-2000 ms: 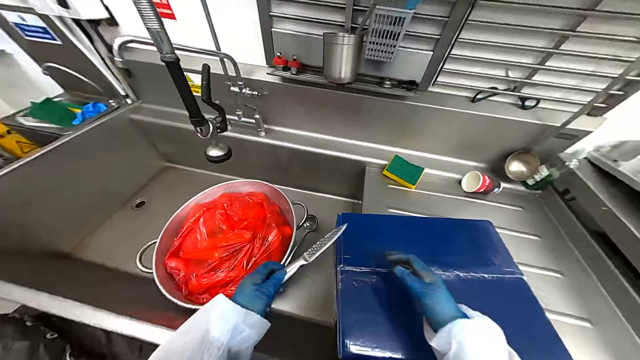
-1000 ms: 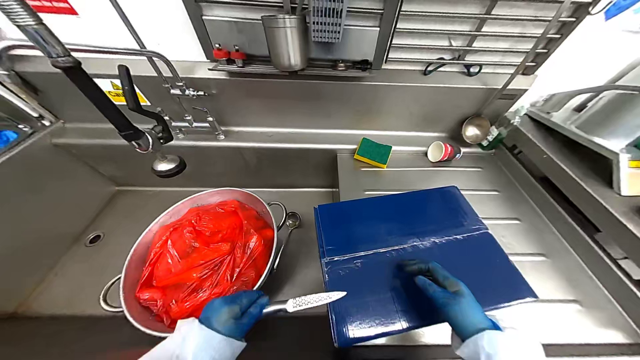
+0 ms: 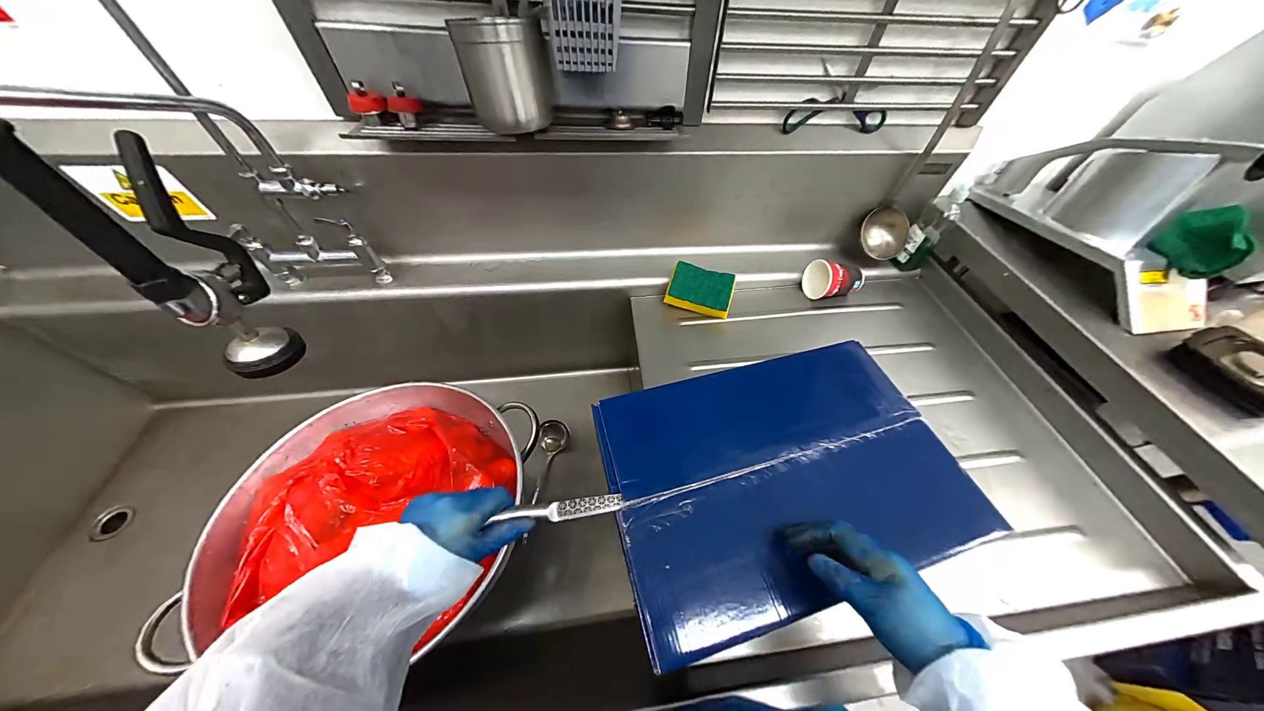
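Note:
My left hand (image 3: 466,523), in a blue glove, holds a metal knife (image 3: 585,507) with a patterned blade; the blade meets the left edge of a dark blue cardboard box (image 3: 750,425) at its taped seam, and its tip is hidden. My gloved right hand (image 3: 869,583) rests on top of the box with fingers apart. The box lies on the ribbed steel drainboard (image 3: 1047,474) and juts over the sink's side. To the left, a large metal pot (image 3: 202,583) in the sink holds a red plastic bag (image 3: 365,484), below my left forearm.
A metal spoon or small ladle (image 3: 554,437) lies beside the pot. Behind the box are a green and yellow sponge (image 3: 701,289), a tipped paper cup (image 3: 830,280) and a ladle (image 3: 885,233). A spray head (image 3: 264,352) hangs over the sink. Scissors (image 3: 835,117) hang on the rack.
The knife, pointing up and away two seconds ago, now lies level with its blade at the box's seam. The box has turned slightly. My right hand stays on it. The view has shifted right.

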